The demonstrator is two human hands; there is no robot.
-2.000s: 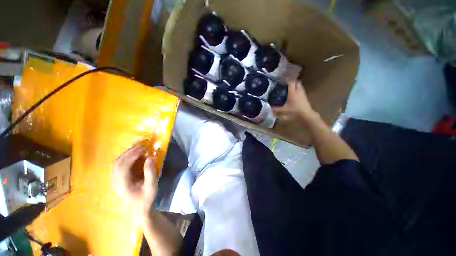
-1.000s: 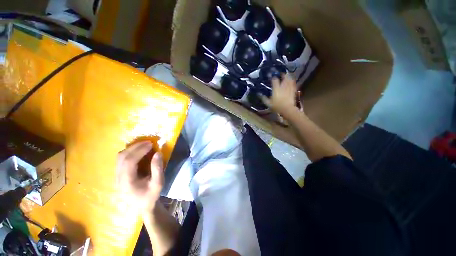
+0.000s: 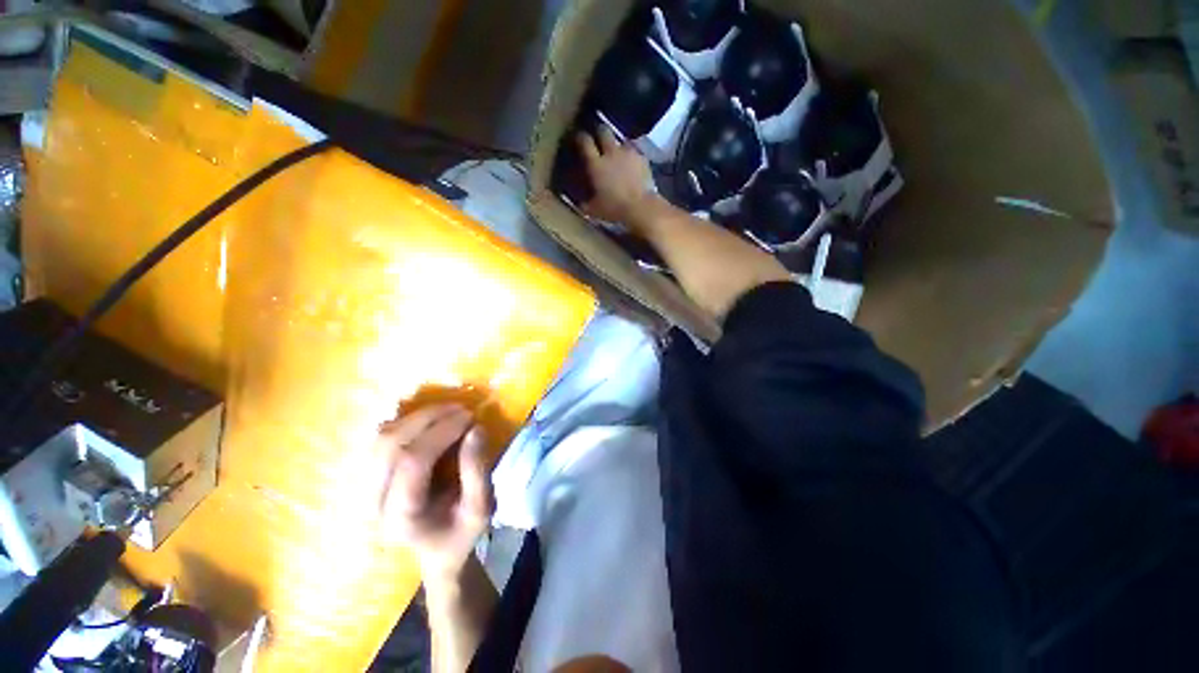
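Note:
The cardboard carton [image 3: 973, 250] at the upper right holds several cameras with black ball heads [image 3: 721, 147], white bodies and thin white antennas. My right hand [image 3: 615, 182] reaches into the carton's left corner, over a dark camera head there. Its fingers and the camera overlap, so I cannot tell whether it grips. My left hand [image 3: 437, 487] rests at the edge of the orange bench [image 3: 303, 329], fingers curled loosely, thumb apart, holding nothing.
A screw feeder [image 3: 171, 460] stands on the bench at the left, with the black driver [image 3: 59, 585] before it. A black cable [image 3: 184, 237] crosses the bench. A dark camera part [image 3: 171, 642] lies at the lower left. My light-clad leg is between bench and carton.
My right hand has moved from the near right row of cameras to the carton's left corner. The view has shifted, so carton and bench sit further right. My left hand stays on the bench.

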